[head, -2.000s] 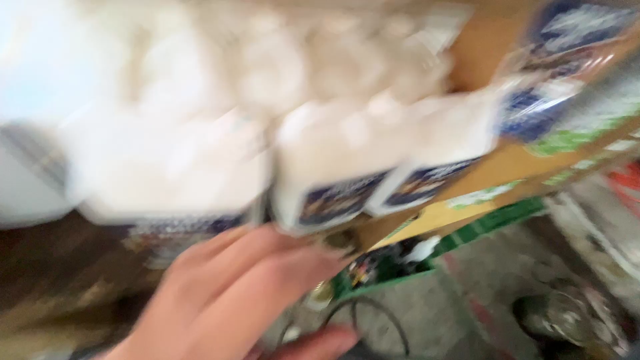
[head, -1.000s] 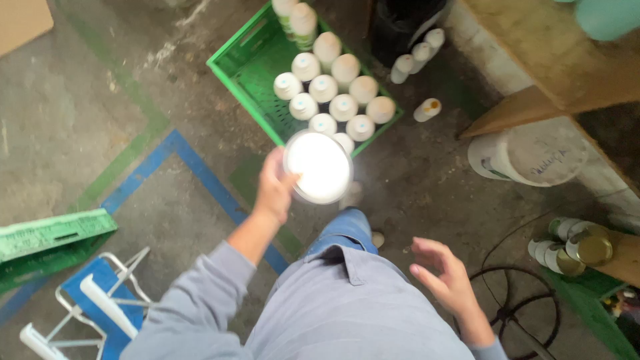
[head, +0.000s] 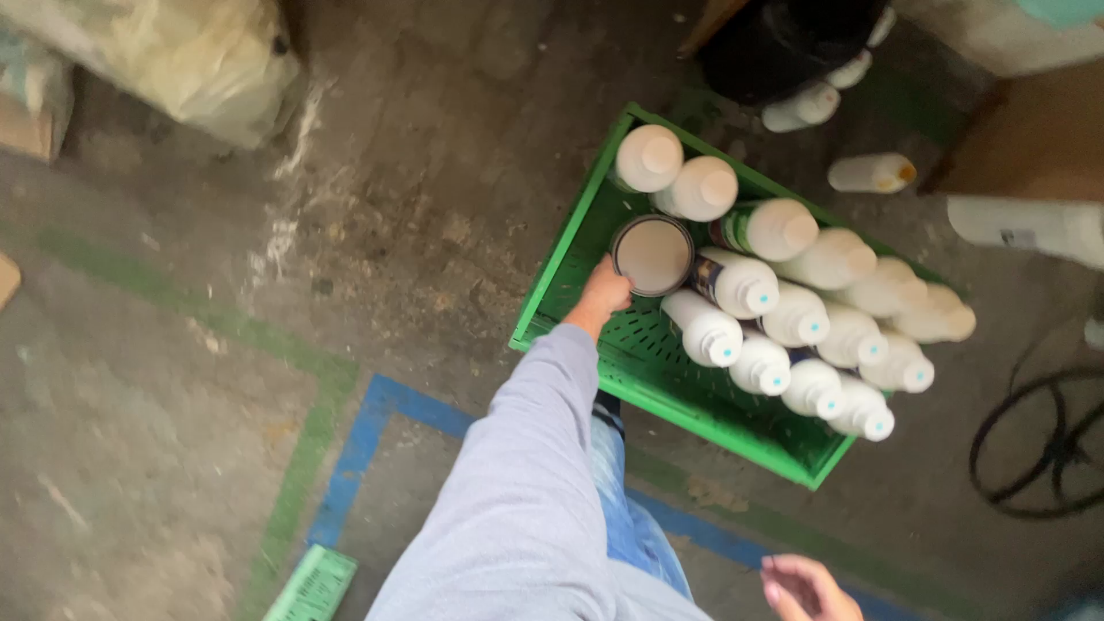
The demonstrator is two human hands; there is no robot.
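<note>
My left hand (head: 608,289) grips a round can (head: 654,255) with a pale flat lid by its left edge, inside a green plastic crate (head: 703,418). Several white plastic bottles (head: 746,285) stand close together in rows to the can's right, some with small blue dots on their caps. Two more bottles (head: 649,159) stand above the can, by the crate's upper left corner. My right hand (head: 806,588) is low in the view, away from the crate, with its fingers curled apart and nothing seen in them.
A black container (head: 789,47) stands beyond the crate, with small white bottles (head: 802,107) beside it. Another bottle (head: 872,172) lies near a wooden shelf (head: 1026,138). A black spoked wheel base (head: 1059,444) is at the right. A plastic-wrapped bundle (head: 190,65) lies upper left; blue tape (head: 349,466) marks the floor.
My left hand has lowered the can from in front of the crate into its left part, beside the bottles. The view has shifted.
</note>
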